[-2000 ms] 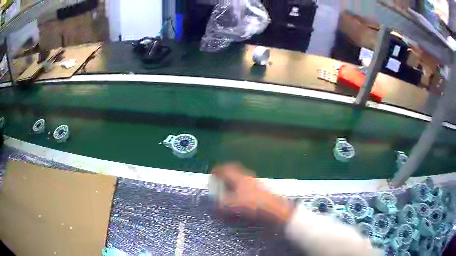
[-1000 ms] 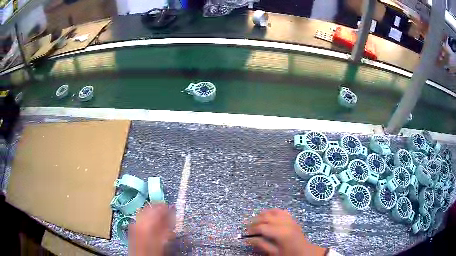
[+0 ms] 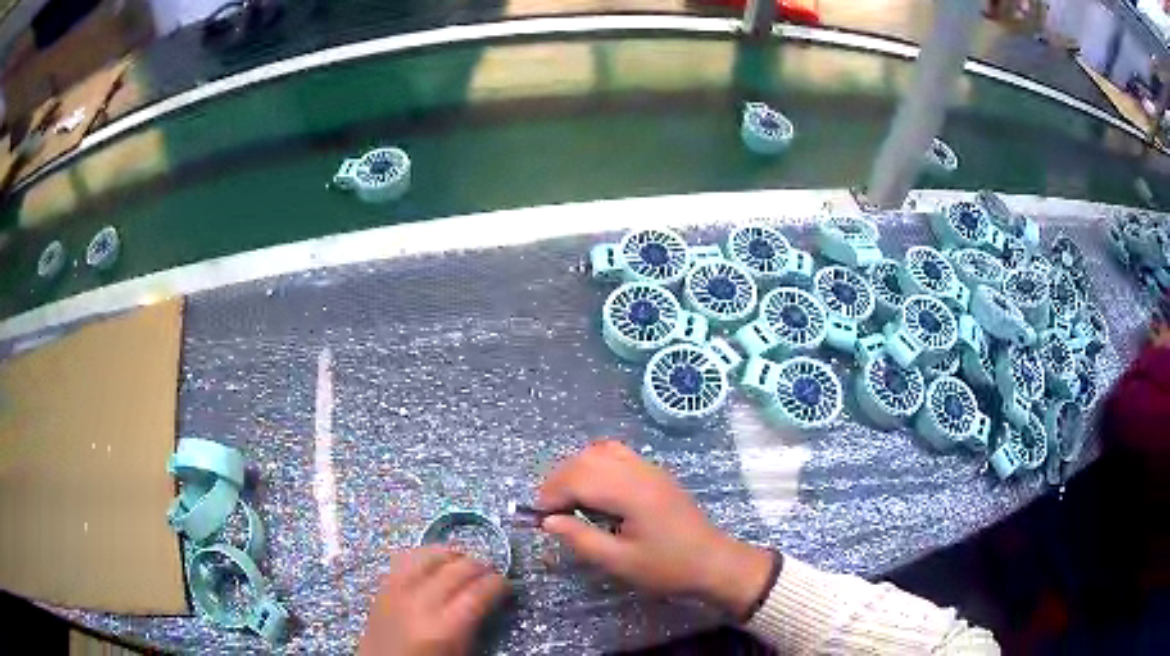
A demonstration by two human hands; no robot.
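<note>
My left hand (image 3: 430, 602) is at the bottom centre, its fingers on a pale teal ring housing (image 3: 477, 528) that stands on the bench. My right hand (image 3: 642, 525) is just right of it and pinches a small dark part (image 3: 526, 514) with a light tip between thumb and index finger. The part points left towards the ring and is apart from it. Several empty ring housings (image 3: 228, 587) lie in a small pile at the left, beside the cardboard. A large pile of fan heads (image 3: 686, 382) with spokes and dark blue centres lies at the right.
Shiny grey plastic film (image 3: 423, 372) covers the bench. A cardboard sheet (image 3: 90, 461) lies at the left. Behind a pale rail, the green conveyor belt (image 3: 539, 141) carries several fan parts. A grey post (image 3: 926, 103) rises at the right. A dark red sleeve (image 3: 1142, 404) shows at the right edge.
The view has shifted right and down. My left hand has moved from the empty rings to the centre with one ring. My right hand still holds the dark part, now near the ring.
</note>
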